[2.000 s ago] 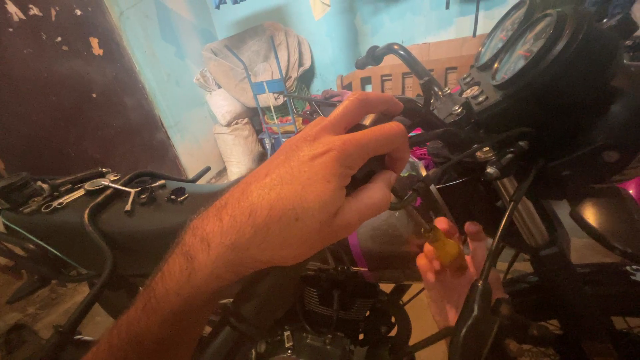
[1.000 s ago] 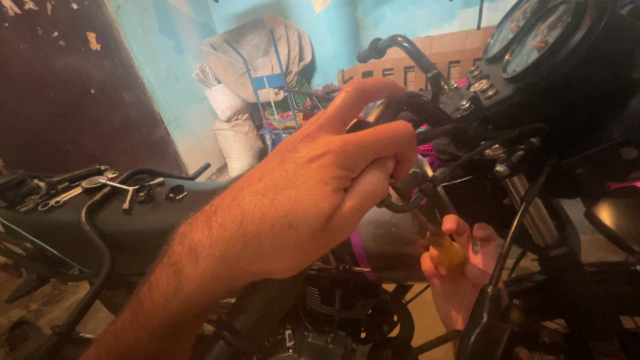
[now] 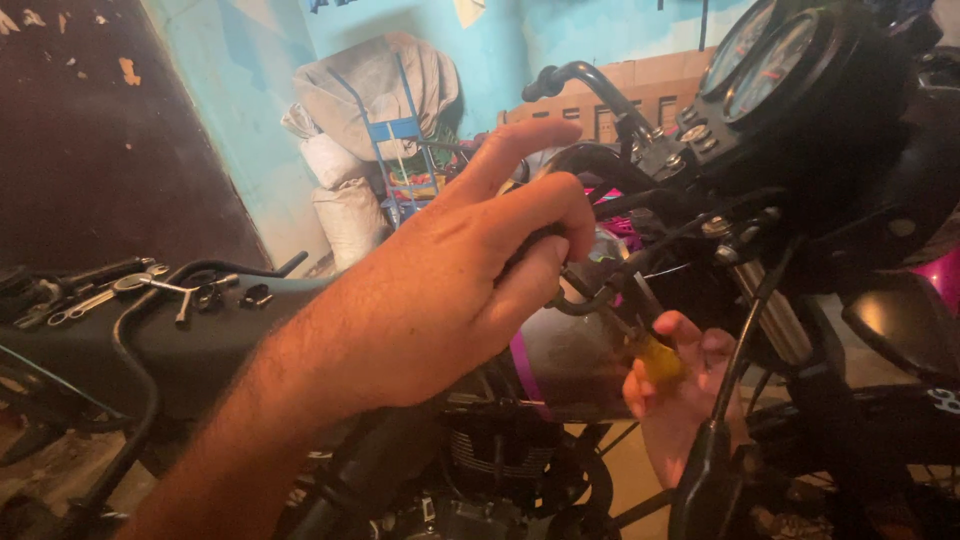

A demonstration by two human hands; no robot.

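Note:
My left hand (image 3: 442, 285) reaches in from the lower left over the motorcycle's fuel tank (image 3: 577, 367), back of the hand up. Its thumb and a bent finger pinch a dark part near the handlebar, mostly hidden by the fingers; another finger points outward. Lower right, my right hand (image 3: 694, 397) grips a yellow handle (image 3: 661, 361), apparently a screwdriver's, behind a black cable. The tool's shaft points up and left toward a curved black tube or cable (image 3: 589, 306) below my left hand. Where its tip rests cannot be told.
A three-way socket wrench (image 3: 184, 291) and combination wrenches (image 3: 94, 300) lie on the seat (image 3: 225, 345). The handlebar (image 3: 600, 75), round gauges (image 3: 772, 71) and metal fork tube (image 3: 776, 319) crowd the right. Behind stand a blue hand truck (image 3: 394, 130) and stuffed sacks (image 3: 349, 225).

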